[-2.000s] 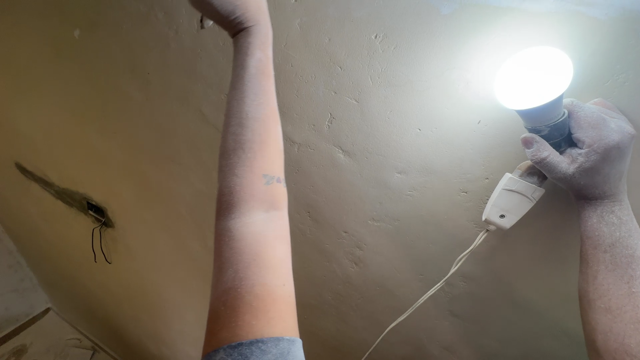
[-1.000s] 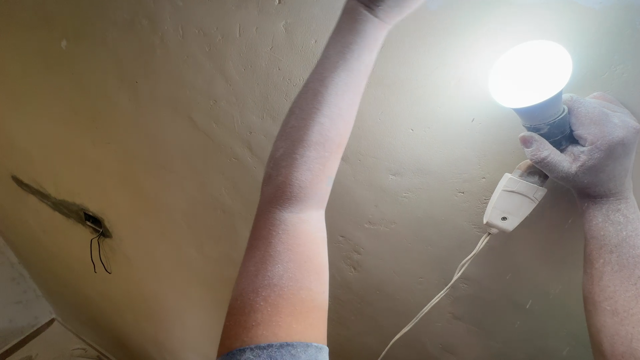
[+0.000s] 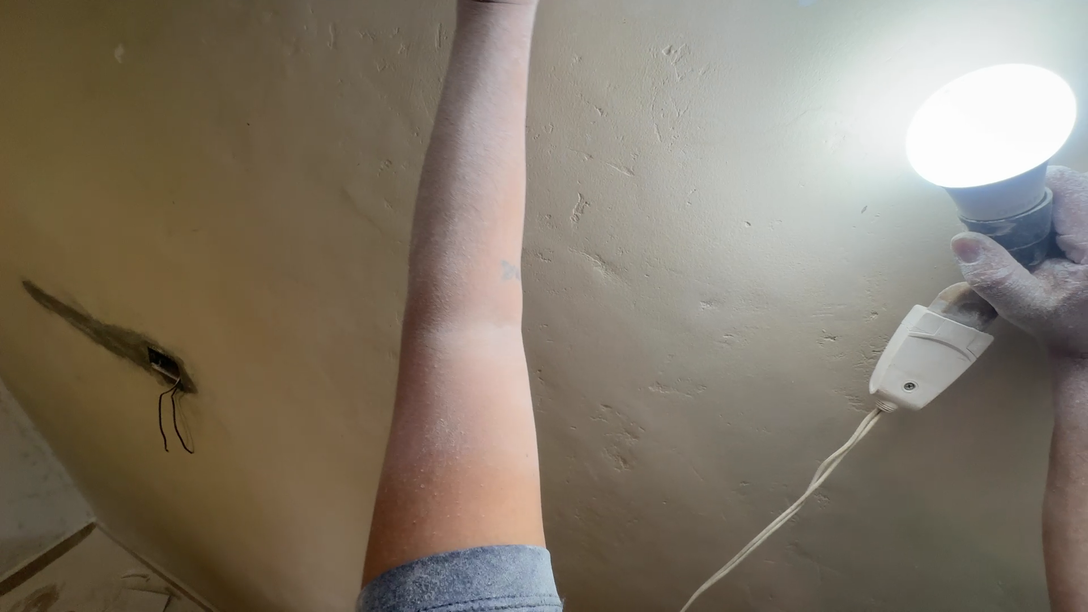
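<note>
At the right edge, my dusty right hand (image 3: 1037, 293) grips the dark socket (image 3: 1011, 229) of a lit LED bulb (image 3: 990, 127). Its thumb lies across the front; some fingers are hidden behind the socket or cut off by the frame. Just below the thumb is a white plastic electrical connector (image 3: 931, 357), from which a twisted white cord (image 3: 790, 510) runs down to the left. My left forearm, powdered with dust, reaches up through the middle. The left hand itself lies beyond the top edge, so what it holds or touches is hidden. Behind both arms spreads a beige plastered surface (image 3: 680, 340).
On the left, a small recessed opening (image 3: 164, 364) in the plaster has thin dark wires (image 3: 176, 421) hanging from it. A rough dark groove (image 3: 85, 323) runs up and left from there. Another surface (image 3: 38, 484) meets the plaster at lower left.
My left arm swung right, then back left; the left hand, partly visible at the top before, has left the frame. The lit bulb, still held in my right hand, now appears farther right.
</note>
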